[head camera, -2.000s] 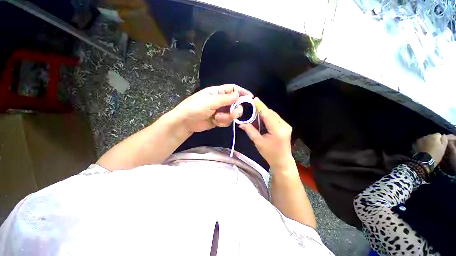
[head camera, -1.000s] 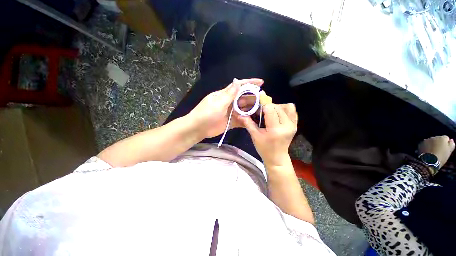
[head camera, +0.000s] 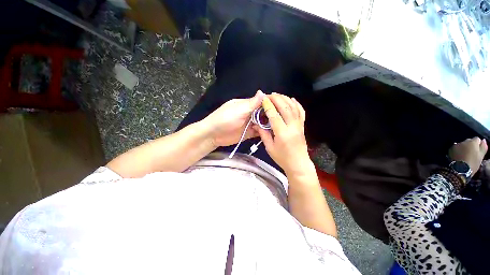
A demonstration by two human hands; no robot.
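A thin white USB cable (head camera: 256,119), wound into a small ring, is held above my lap between both hands. My left hand (head camera: 230,122) grips the ring from the left. My right hand (head camera: 286,126) covers its right side, with the fingers bent over the top. Two loose ends hang below: a straight slim end points down to the left, and a small white plug (head camera: 254,148) hangs between the hands. The fingers hide part of the ring. I cannot tell the plug types.
The white table (head camera: 413,70) edge runs across the upper right, bearing a pile of clear and whitish items (head camera: 465,40). Another person's arm (head camera: 424,207) is at the lower right. A red stool (head camera: 51,80) and brown carton (head camera: 51,156) are at the left, beside the littered floor.
My right hand has moved up and over the ring's right side, covering more of it. The small plug now shows below the hands. The ring is more tilted and hidden.
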